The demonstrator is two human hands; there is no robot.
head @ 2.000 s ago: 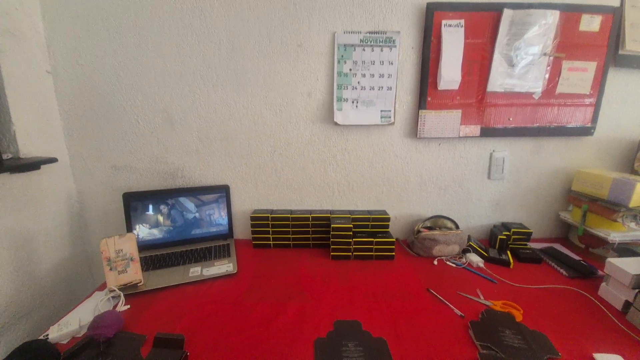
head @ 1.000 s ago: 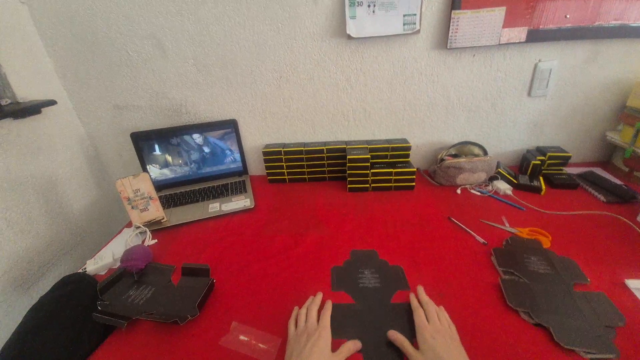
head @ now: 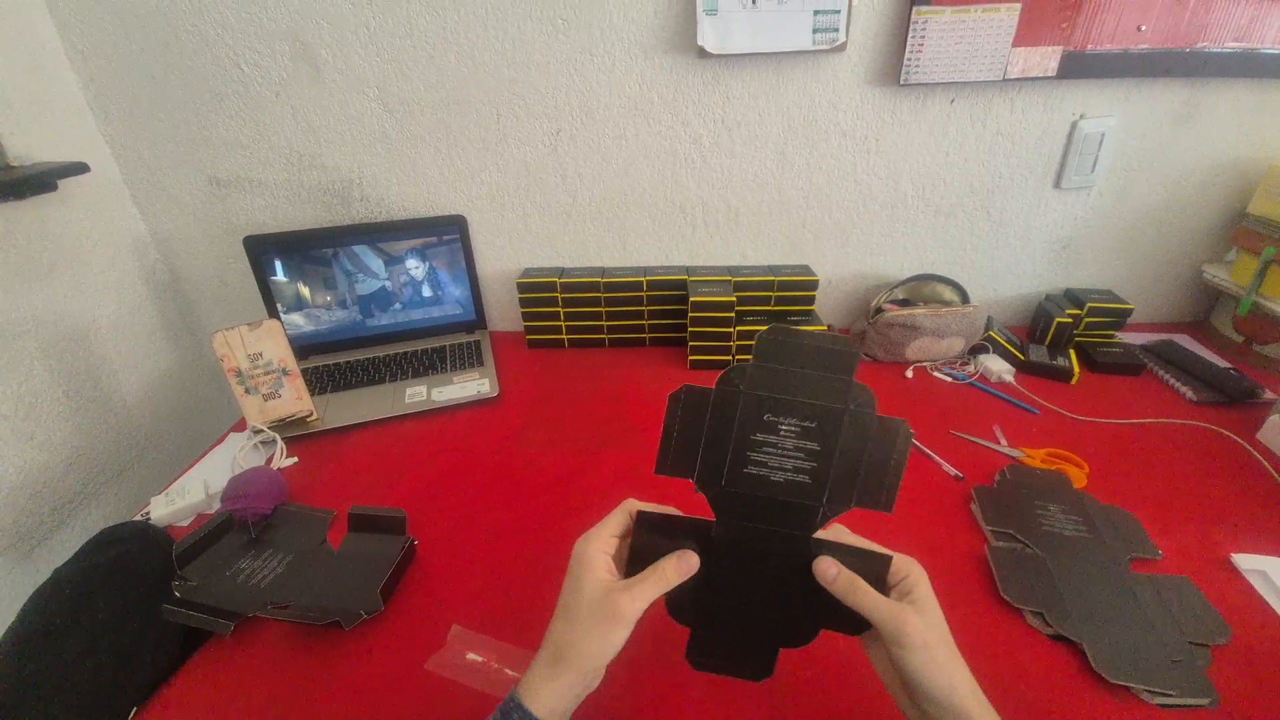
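A black die-cut cardboard box blank point(head: 770, 530), printed with pale writing, is held up over the red-covered table. My left hand point(head: 625, 590) grips its left side flap, thumb on the front face and fingers behind. On the opposite side flap, my right hand point(head: 885, 610) holds on the same way. To the right lies a stack of flat black blanks point(head: 1090, 580). At the left rests another black blank point(head: 290, 565) with some flaps folded up, a purple ball point(head: 254, 493) at its back edge.
Small black-and-yellow boxes point(head: 605, 310) stand stacked by the wall. An open laptop point(head: 390, 350) is at the back left. Orange-handled scissors point(head: 1050, 462), a pen point(head: 937, 460), a fuzzy pouch point(head: 918, 320) and a white cable point(head: 1130, 417) lie right. A clear plastic bag point(head: 480, 660) lies near the front.
One second ago both hands lay on the blank on the table; now they hold it raised and slightly tilted. Two seconds ago no hands were in view. The view has tipped downward since then.
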